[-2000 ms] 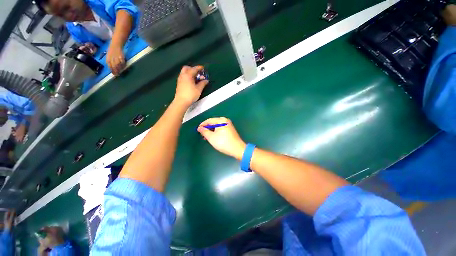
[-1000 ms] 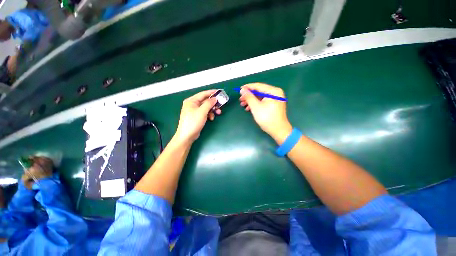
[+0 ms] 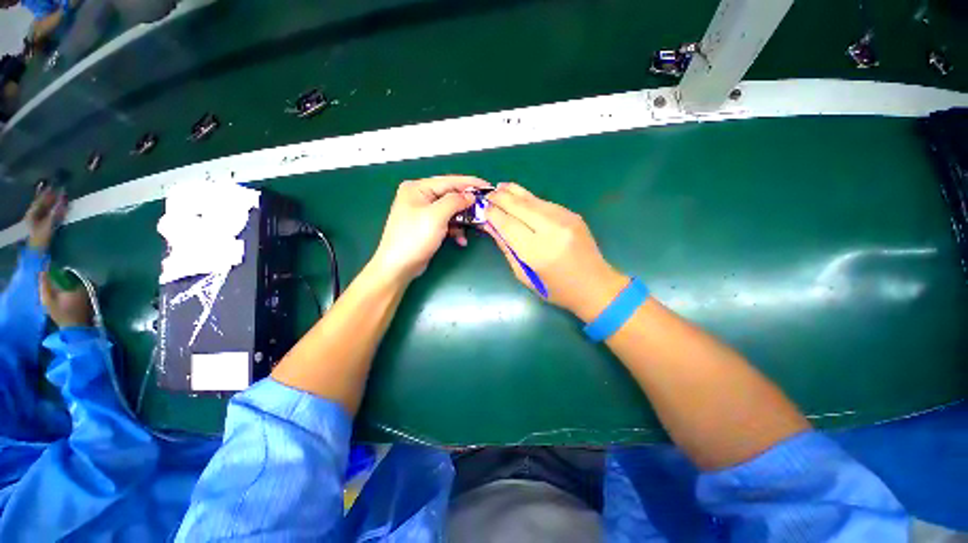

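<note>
A small dark squarish unit (image 3: 476, 208) with a pale, silvery inside is held above the green bench mat, partly hidden by fingers. My left hand (image 3: 421, 227) grips it from the left with thumb and fingers. My right hand (image 3: 552, 246) meets it from the right, its fingertips at the unit. A thin blue pen-like tool (image 3: 528, 274) is held in my right hand, its back end pointing down and right below the palm. The tool's tip and its exact contact with the unit are hidden. A blue band (image 3: 617, 309) is on my right wrist.
A black box (image 3: 236, 318) with torn white paper and cables stands at left. A white rail (image 3: 425, 138) with an upright post (image 3: 732, 53) borders the belt, where several small units (image 3: 311, 103) lie. A black ridged item (image 3: 948, 170) is at far right. Another person's hands (image 3: 66, 302) are at left.
My left hand has brought the unit from beyond the rail to above the mat. My right hand has closed in on it, and the blue tool has swung to point down-right. The view has shifted.
</note>
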